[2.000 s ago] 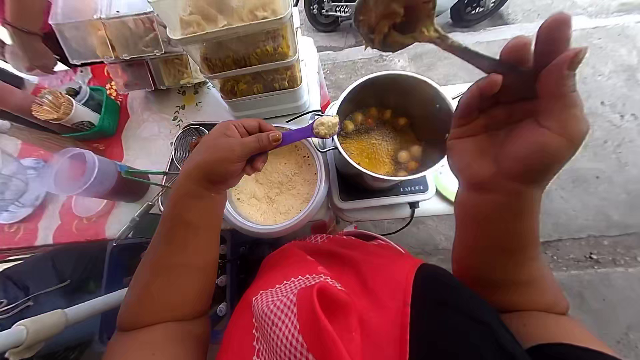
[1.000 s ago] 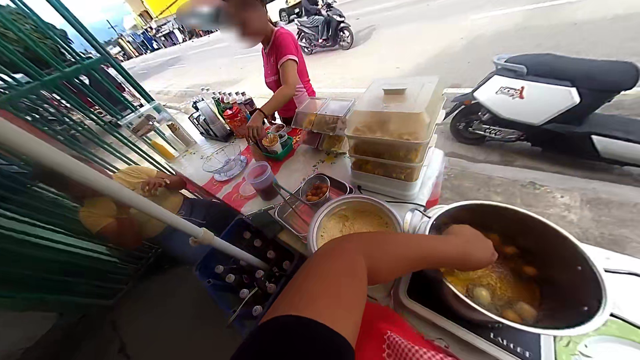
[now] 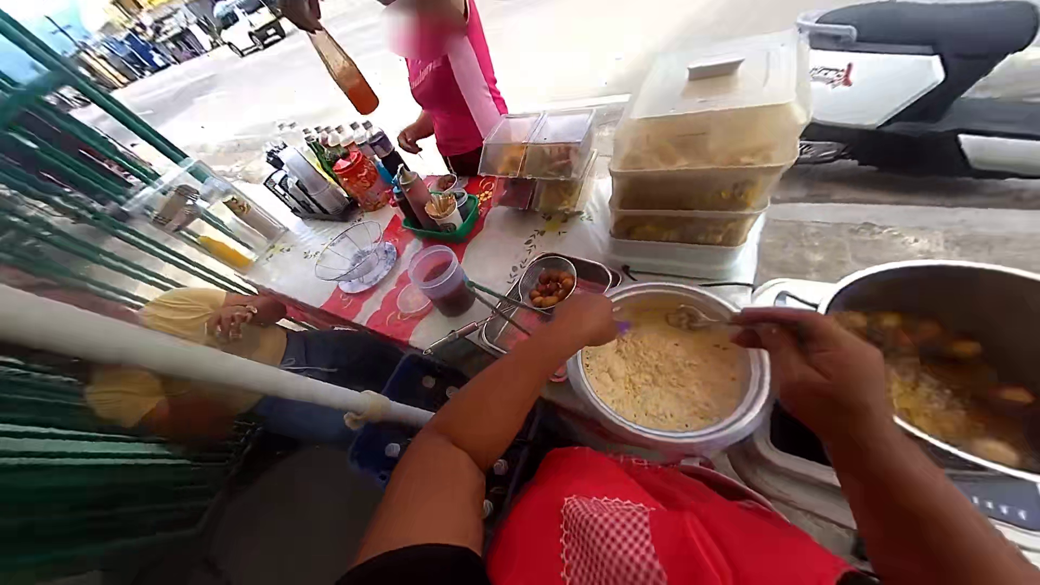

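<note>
My left hand (image 3: 587, 319) is closed on a purple handle (image 3: 622, 327) at the left rim of a round container of pale, crumbly batter (image 3: 666, 378). The handle's far end is hidden. My right hand (image 3: 821, 366) holds a metal ladle or spoon (image 3: 691, 317) by its handle, with the head at the batter's far edge. Right of that hand stands a large metal pot (image 3: 975, 280) of bubbling oil with round pieces in it. A strainer of brown balls (image 3: 548, 286) rests on a metal tray (image 3: 597, 276) beside my left hand.
Stacked lidded plastic tubs (image 3: 699, 146) stand behind the batter. Left are a pitcher of dark liquid (image 3: 441, 280), a wire stand (image 3: 356, 256) and a green basket (image 3: 447, 226). A person in pink (image 3: 455, 89) stands across the table; another in yellow (image 3: 187, 317) is at left. A white pole (image 3: 203, 357) crosses the left side.
My left hand, seen over the pot one second ago in the frame where my right was out of view, is now at the batter. My right hand is back in view with a ladle or spoon.
</note>
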